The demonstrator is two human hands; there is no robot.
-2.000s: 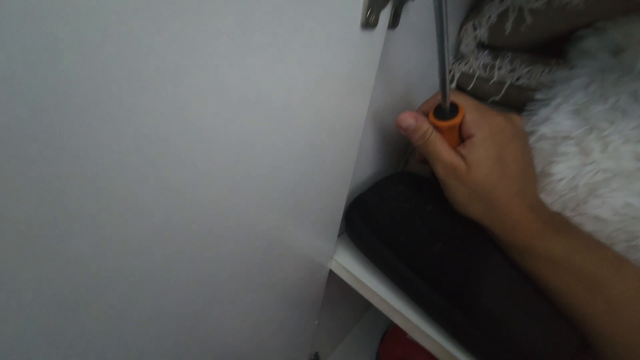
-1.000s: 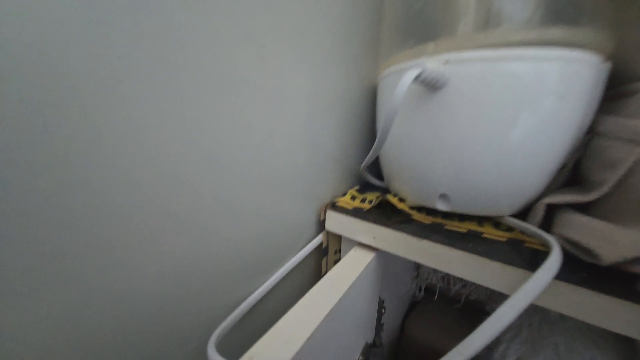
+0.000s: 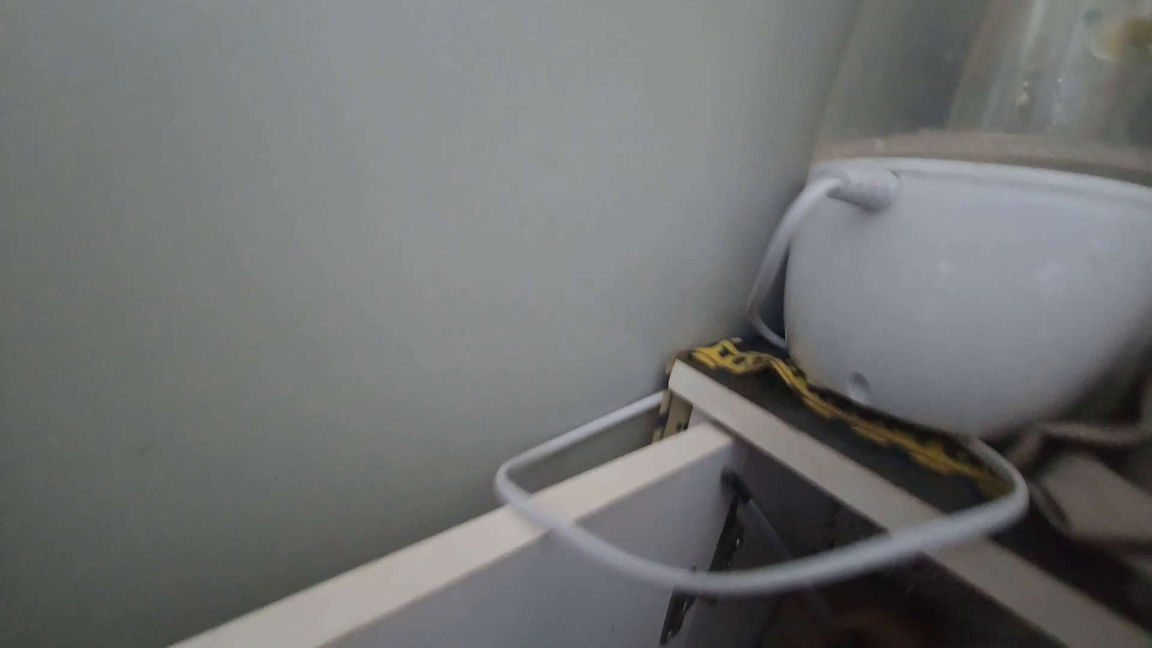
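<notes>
Neither of my hands shows clearly. A dim orange-brown shape at the bottom edge, inside the cabinet, may be part of my right hand; what it holds cannot be told. A thin pale shaft (image 3: 768, 531) slants from it up towards a dark metal hinge (image 3: 731, 531) on the inner face of the white cabinet door (image 3: 630, 576). The door stands open beside the cabinet top (image 3: 792, 432). My left hand is out of view.
A white appliance base (image 3: 972, 288) with a clear upper part stands on the black-and-yellow covering (image 3: 864, 423). Its white cord (image 3: 738, 576) loops over the door edge. A plain wall (image 3: 360, 270) rises at left; beige cloth (image 3: 1098, 486) lies at right.
Two seconds ago my right hand showed below the hinge, shut on an orange-handled screwdriver. The view has since moved up to the cabinet top, and the appliance now sits further right.
</notes>
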